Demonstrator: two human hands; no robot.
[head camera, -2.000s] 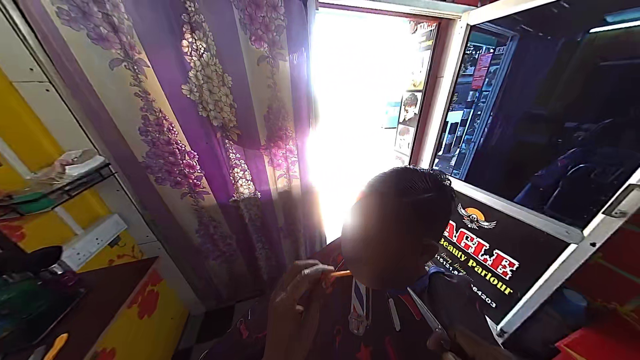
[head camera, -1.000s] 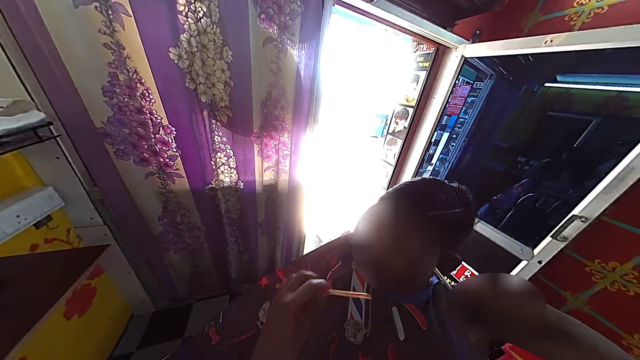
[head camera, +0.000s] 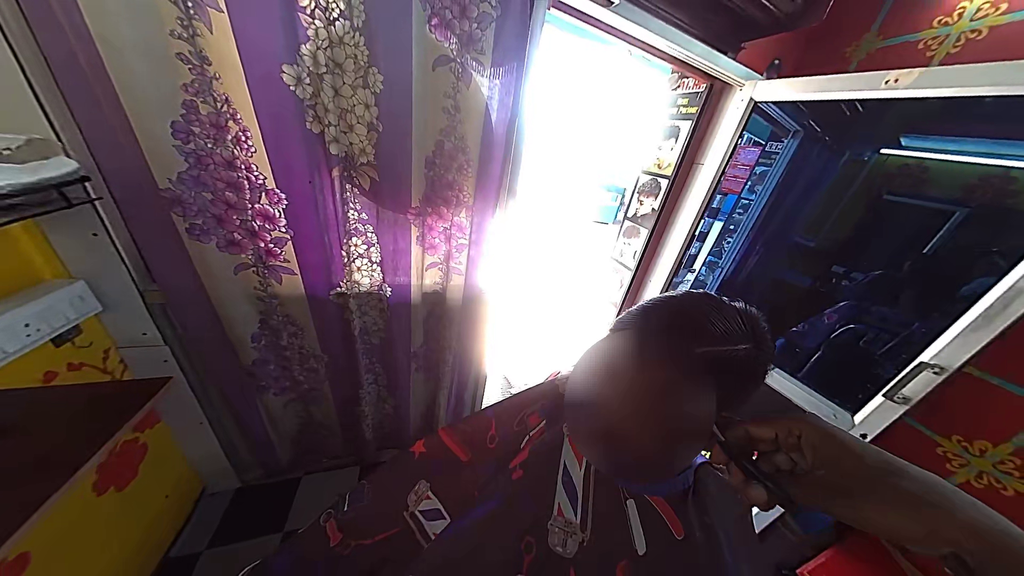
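Observation:
A seated person (head camera: 668, 400) with dark, combed hair wears a dark barber's cape (head camera: 480, 488) printed with barber poles, combs and scissors. Reaching in from the right edge, my right hand (head camera: 764, 460) is beside the person's head, near the ear and neck. Its fingers are closed on a slim dark tool (head camera: 752, 466), whose tip points up toward the side of the head; whether it is scissors or a razor I cannot tell. My left hand is out of view.
A purple and cream floral curtain (head camera: 352, 240) hangs at left beside a bright doorway (head camera: 560, 200). An open glass door (head camera: 888, 240) with a white frame stands behind the person. A counter with a yellow floral side (head camera: 128, 480) is at lower left.
My left hand, earlier in front of the person with a slim orange tool, has gone out of view. My right hand now shows more clearly, raised beside the head.

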